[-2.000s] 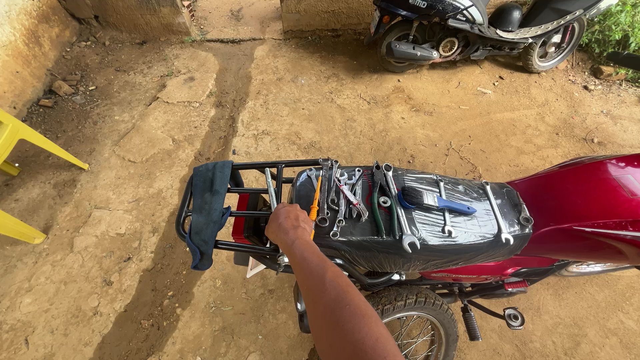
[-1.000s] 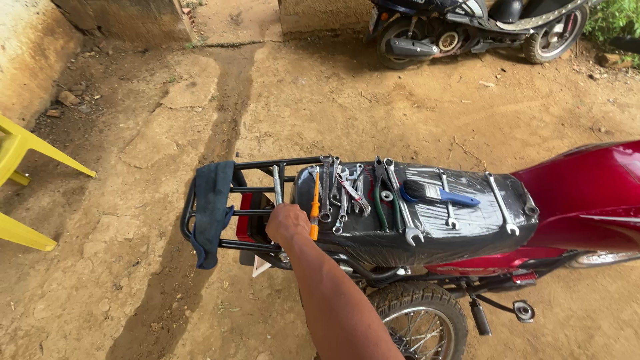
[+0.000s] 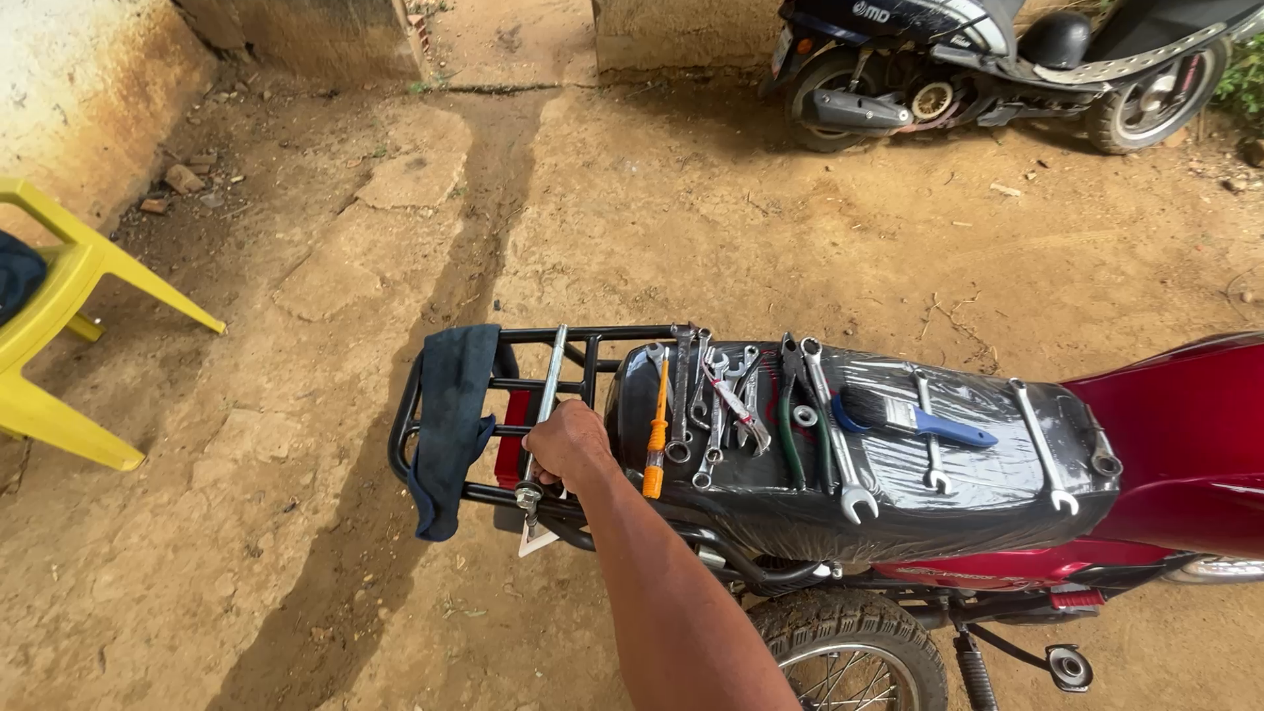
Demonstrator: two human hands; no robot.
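Observation:
My right hand point(image 3: 568, 444) is closed around a steel rod point(image 3: 553, 375) lying across the black rear rack point(image 3: 632, 334). Nuts point(image 3: 528, 496) show at the rod's near end, below my fingers. To the left, a dark cloth point(image 3: 456, 425) hangs over the rack. On the plastic-wrapped motorcycle seat point(image 3: 968, 380), right of my hand, lie an orange-handled screwdriver point(image 3: 657, 434), several combination wrenches point(image 3: 837, 434), green-handled pliers point(image 3: 790, 425), a ring or washer point(image 3: 805, 416) and a blue-handled paintbrush point(image 3: 923, 420). My left hand is out of view.
A yellow plastic chair point(image 3: 59, 326) with dark cloth on it stands at the left. A black scooter point(image 3: 948, 59) is parked at the upper right, near a wall point(image 3: 691, 39). The motorcycle's rear wheel point(image 3: 859, 632) and red tank point(image 3: 1185, 444) are close by on dirt ground.

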